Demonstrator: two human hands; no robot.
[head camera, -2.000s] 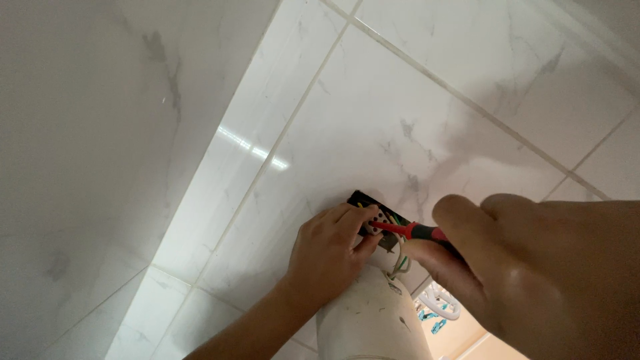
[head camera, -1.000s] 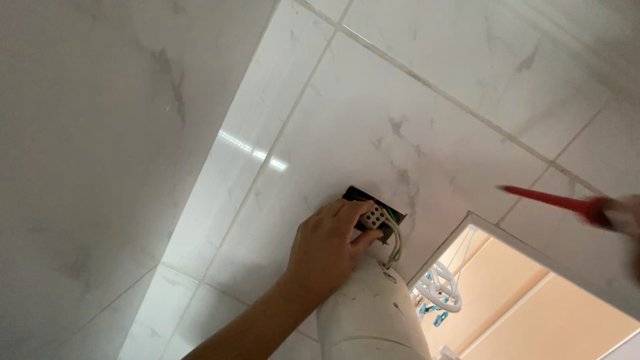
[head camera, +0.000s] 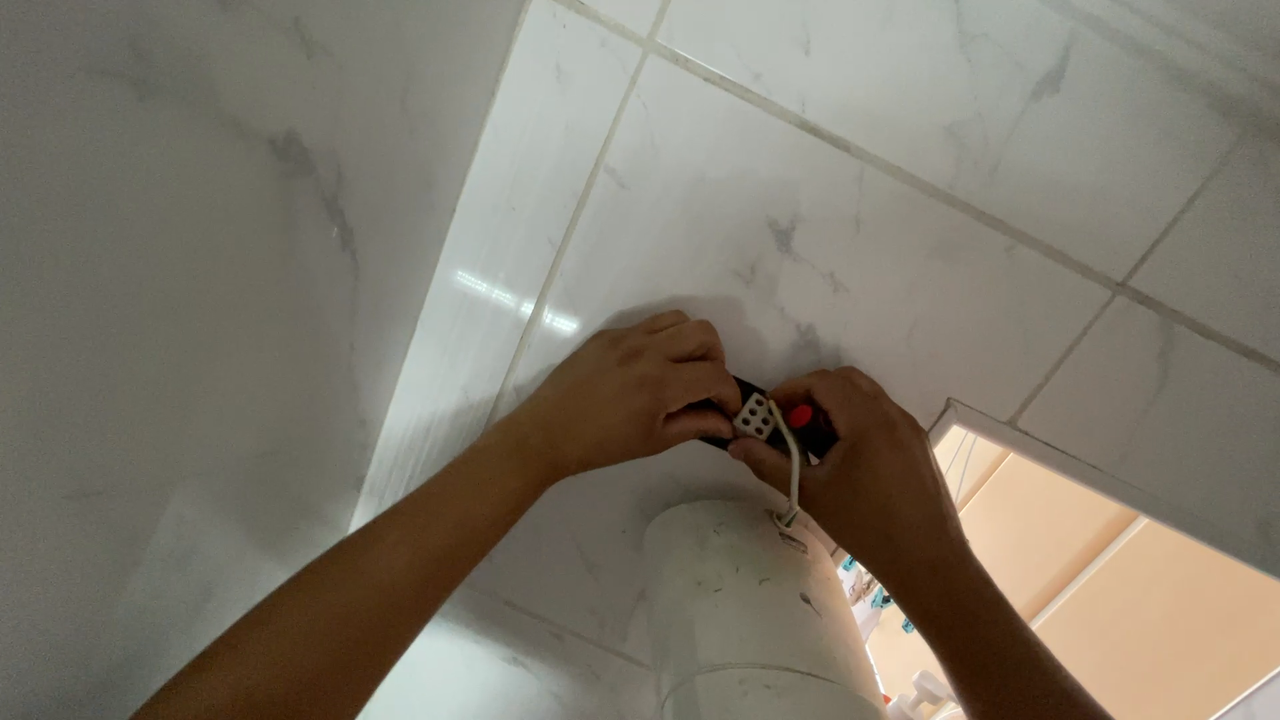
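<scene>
A white terminal block (head camera: 753, 416) with several round holes sits at a dark opening (head camera: 750, 388) in the tiled wall. My left hand (head camera: 655, 385) pinches the block from the left between thumb and fingers. Close on its right, my right hand (head camera: 860, 440) has its thumb at the block's lower edge and holds the screwdriver (head camera: 801, 416); only a red end and part of a dark handle show, the rest is hidden in the hand. A pale cable (head camera: 792, 455) runs from the block down to a slot at the top of a white cylindrical housing (head camera: 750, 600).
Marbled tiles (head camera: 850, 240) surround the opening. A framed opening (head camera: 1080, 540) at the lower right shows a lit, beige space beyond, with small blue items (head camera: 880, 600) near the housing. A smooth grey surface (head camera: 200, 300) fills the left side.
My right hand first had the red screwdriver at the block, then held it away to the right, and is now back beside the block. My left hand has stayed at the block.
</scene>
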